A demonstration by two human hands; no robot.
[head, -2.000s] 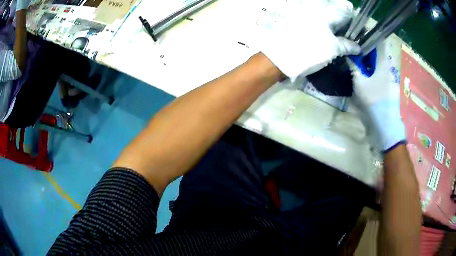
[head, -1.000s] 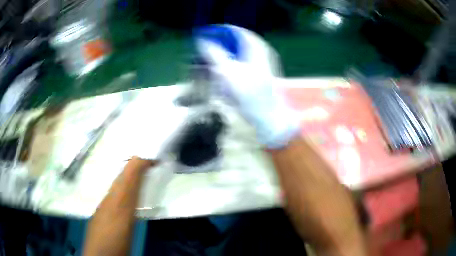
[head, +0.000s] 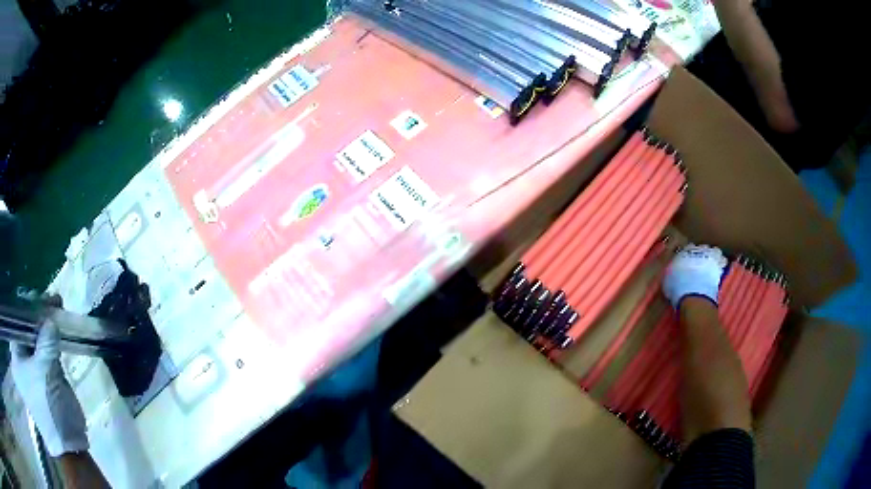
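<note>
My right hand, in a white knit glove, reaches into the brown carton at the right. Its fingers are at the upper ends of the red rods; whether they grip one cannot be told. The rods lie in rows and have black and silver tips. My left hand, gloved in white, is at the far left edge, closed around silver metal tubes. The tubes' near ends meet a crumpled black cloth on a flat pale pad.
Several long silver profiles with black end caps lie on the pink-red printed sheet at the back. White sheeting covers the bench further left. Another person's arm shows at the top right. The carton's flaps stand open.
The view has swung right, bringing the carton into full view. My right hand has moved from above the bench near the black cloth to inside the carton.
</note>
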